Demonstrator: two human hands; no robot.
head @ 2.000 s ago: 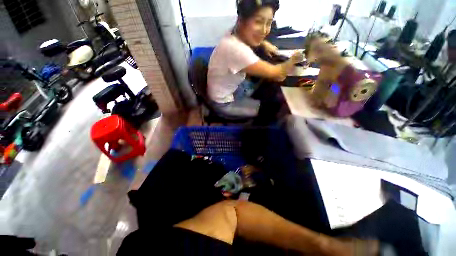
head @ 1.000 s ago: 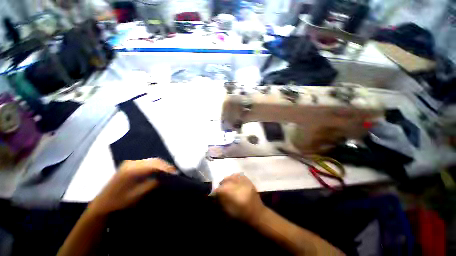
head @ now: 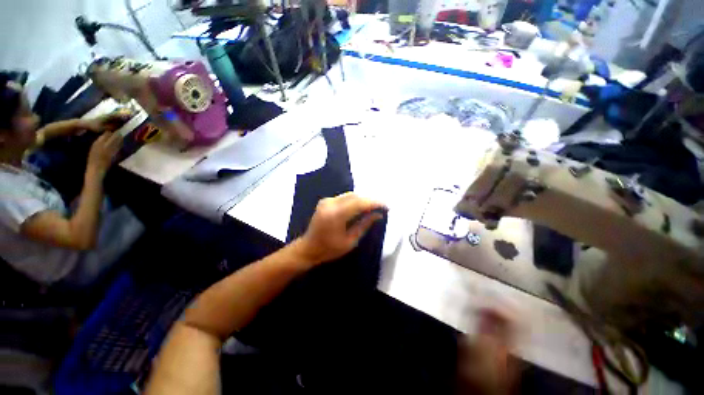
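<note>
A black garment panel (head: 364,254) lies over the front edge of the white table and hangs down towards my lap. My left hand (head: 337,225) pinches its upper edge between thumb and fingers. My right hand (head: 490,339) is blurred, off the cloth, low at the table's front edge; its fingers cannot be made out. Another black piece (head: 328,181) lies flat on the table behind my left hand. The cream sewing machine (head: 571,208) stands at right, its needle area left of its body. Scissors (head: 617,356) with red and yellow handles lie at lower right.
Pale grey layered panels (head: 231,171) lie at the table's left. Beyond them is a purple-and-cream machine (head: 187,100), with a person (head: 58,204) seated at far left. A blue crate (head: 116,328) stands below the table. Dark cloth (head: 644,166) is heaped behind my machine.
The view has swung left, bringing the person and purple machine back in. My right hand has moved away from the black cloth to the right. My left hand still holds it.
</note>
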